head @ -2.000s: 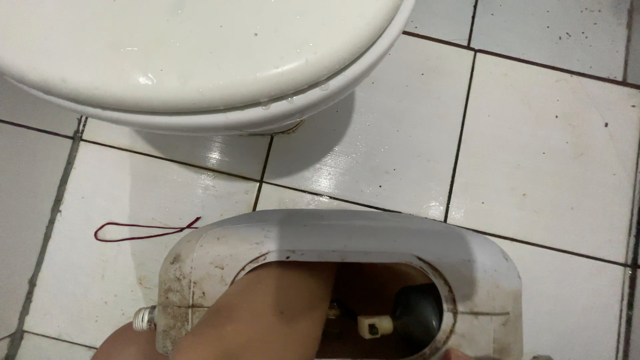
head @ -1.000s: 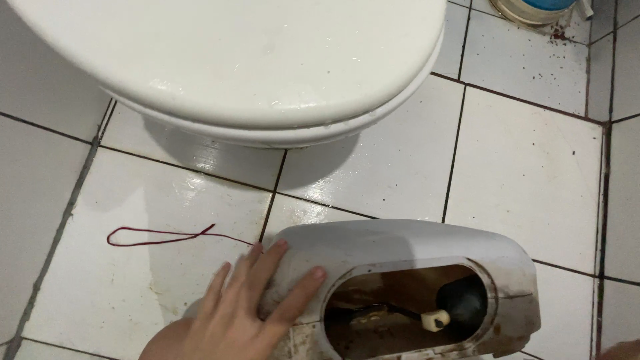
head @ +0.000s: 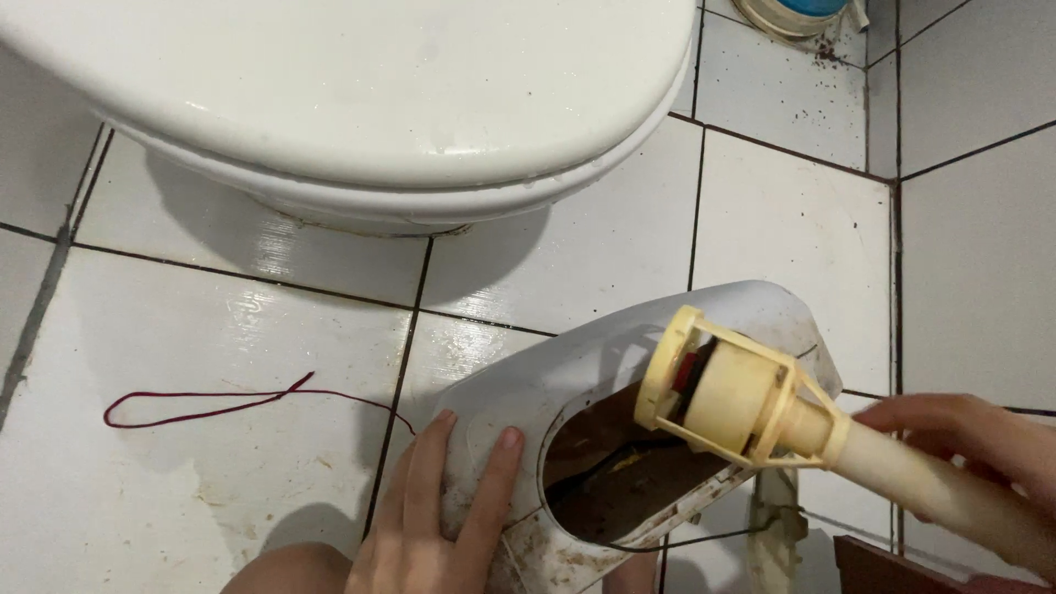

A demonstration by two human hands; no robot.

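My left hand [head: 445,511] lies with its fingers apart on the stained side of a toilet cistern [head: 511,412], left of its oval opening. In my right hand [head: 965,437], at the right edge, is a yellowed plastic toilet flush valve [head: 730,396] with a long tube [head: 924,478]. Its caged end, with a dark and red seal, is over the right part of the opening. Inside the cistern a black rod or tube shows. Below the valve, beside the cistern, another pale plastic fitting [head: 775,528] with a thin dark line is partly hidden.
A toilet with a closed wet lid [head: 396,82] stands ahead. A dark red cord [head: 198,396] lies looped on the tiled floor [head: 272,330] at left. At top right is a round container with blue [head: 792,16] near the corner. A brown edge [head: 891,569] shows at bottom right.
The flush valve and my right hand have come into view at the right. The cistern is now tilted, its right end higher. My left hand was inside the opening two seconds ago, then on its surface.
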